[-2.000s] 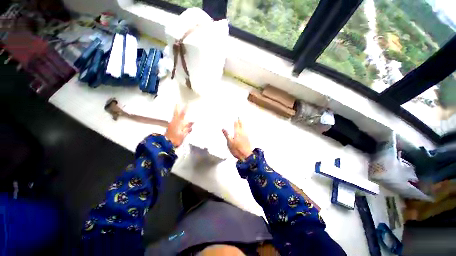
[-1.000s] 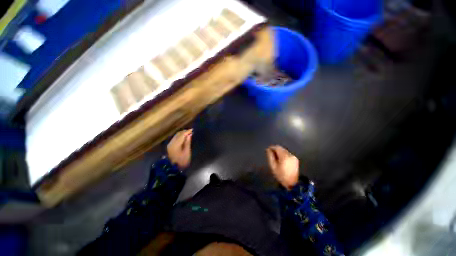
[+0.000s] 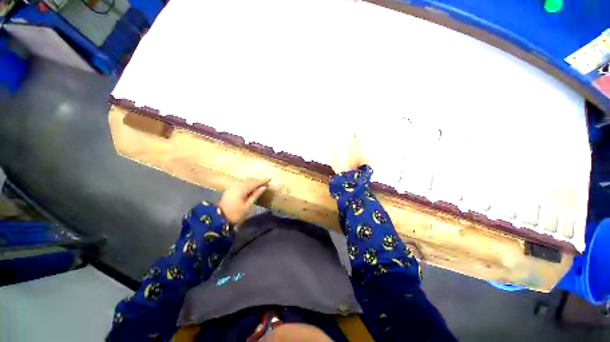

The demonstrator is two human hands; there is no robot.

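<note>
The white work board (image 3: 267,80) has a ragged maroon front edge and glares strongly. Several pale cut pieces (image 3: 528,214) lie on its right part, faint against the white. My left hand (image 3: 244,200) is at the timber rail in front of the board, fingers partly bent, with no object visible in it. My right hand (image 3: 349,155) reaches over the front edge onto the board; it is washed out by glare, so its fingers and anything under them cannot be made out.
The wooden bed edge (image 3: 287,184) runs across in front of me, with dark recesses near its ends. The blue machine body (image 3: 481,30) stands behind the board. A blue scrap bin (image 3: 597,264) is at the right. Grey floor (image 3: 73,140) shows at the left.
The view has turned from the window table, past the bins, to face the board. My hands have moved from above the floor to the bed, my right hand now over the board.
</note>
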